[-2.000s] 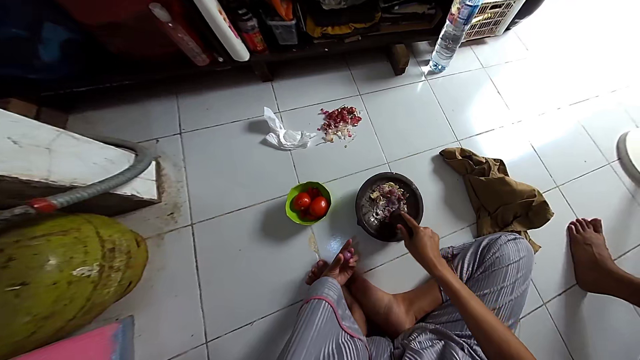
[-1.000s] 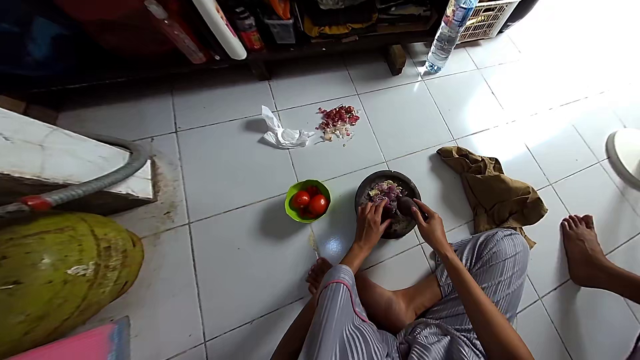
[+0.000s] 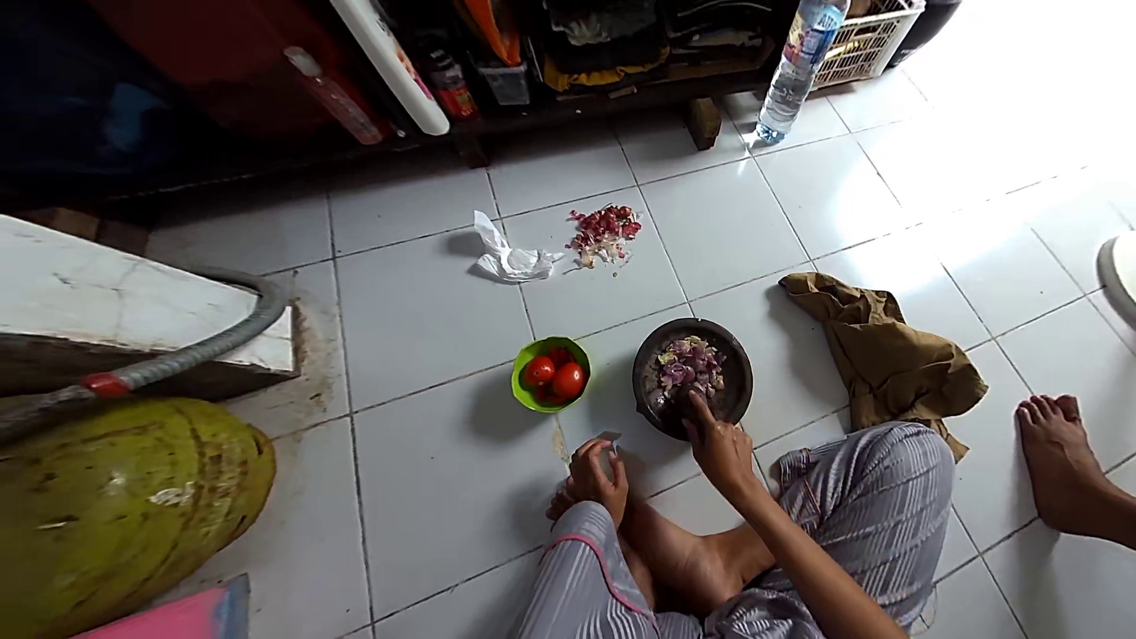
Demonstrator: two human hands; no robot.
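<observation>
A dark stone mortar on the floor holds chopped purple and pale pieces, seemingly shallots. My right hand grips a dark pestle whose end rests among them at the near side. Left of the mortar, my left hand is curled above my foot, with a small thin greyish thing at its fingertips; whether it holds this is unclear. A green bowl with red tomatoes stands beyond that hand. Farther back lie red and pale peelings or scraps and a crumpled white wrapper.
A brown cloth lies right of the mortar, near another person's bare foot. A plastic water bottle stands by the low shelf at the back. A green gas cylinder and a grey hose are at the left.
My left hand has left the mortar, where it was a second ago, and moved left above my foot. My right hand stays at the mortar with the pestle.
</observation>
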